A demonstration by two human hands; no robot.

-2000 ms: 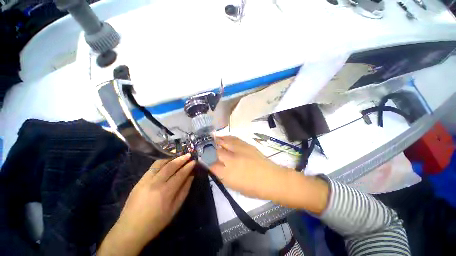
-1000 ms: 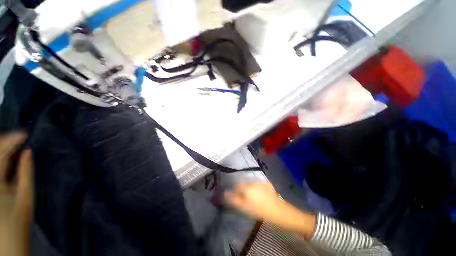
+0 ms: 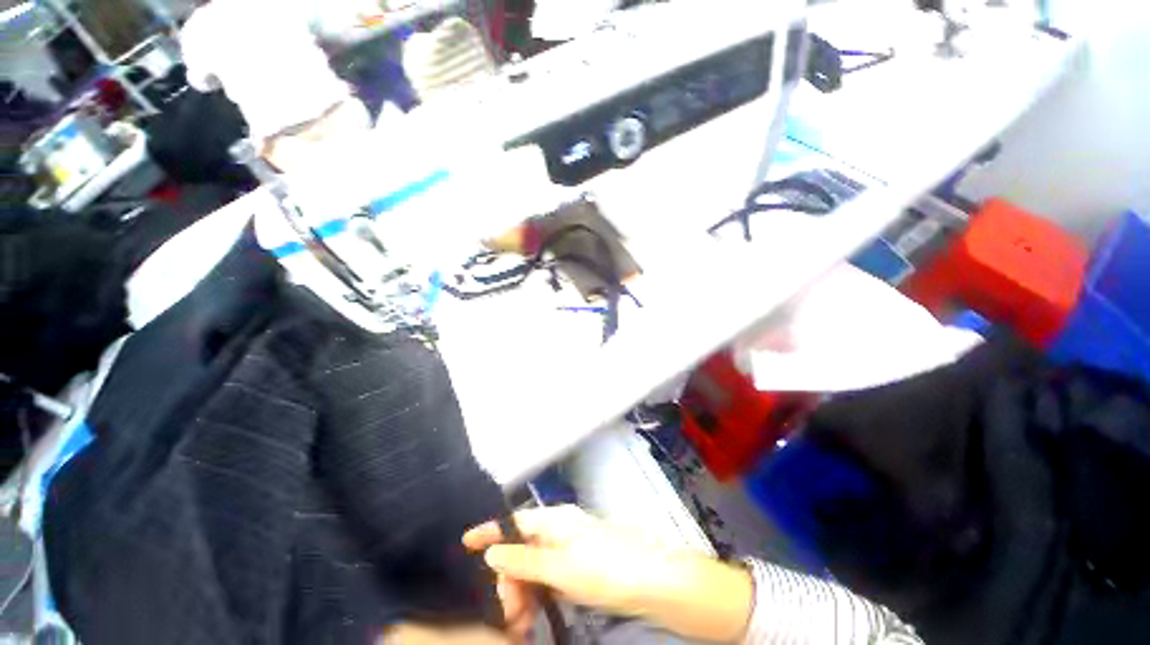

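The black garment piece (image 3: pixel 252 428) with stitched lines spreads left of the needle and hangs over the table's front edge. Its top lies at the presser foot area (image 3: pixel 410 309) of the sewing machine (image 3: pixel 429 189). My right hand (image 3: pixel 593 567) is at the garment's lower right edge, below the table edge, fingers closed on the narrow black binding tape (image 3: pixel 507 519). My left hand (image 3: pixel 441 634) is blurred and cut off by the bottom edge, next to the garment; its fingers are not clear.
A brown-black square (image 3: pixel 586 246) and loose black strips (image 3: pixel 788 195) lie on the table right of the needle. Red bins (image 3: pixel 1022 265), blue bins (image 3: pixel 1116 315), white cloth (image 3: pixel 858 334) and dark cloth (image 3: pixel 958 479) are beyond the table edge at right. More dark cloth is at far left.
The view has lifted and turned. Both hands have left the needle area; my right hand now holds the tape lower down, and my left hand has moved to the bottom centre.
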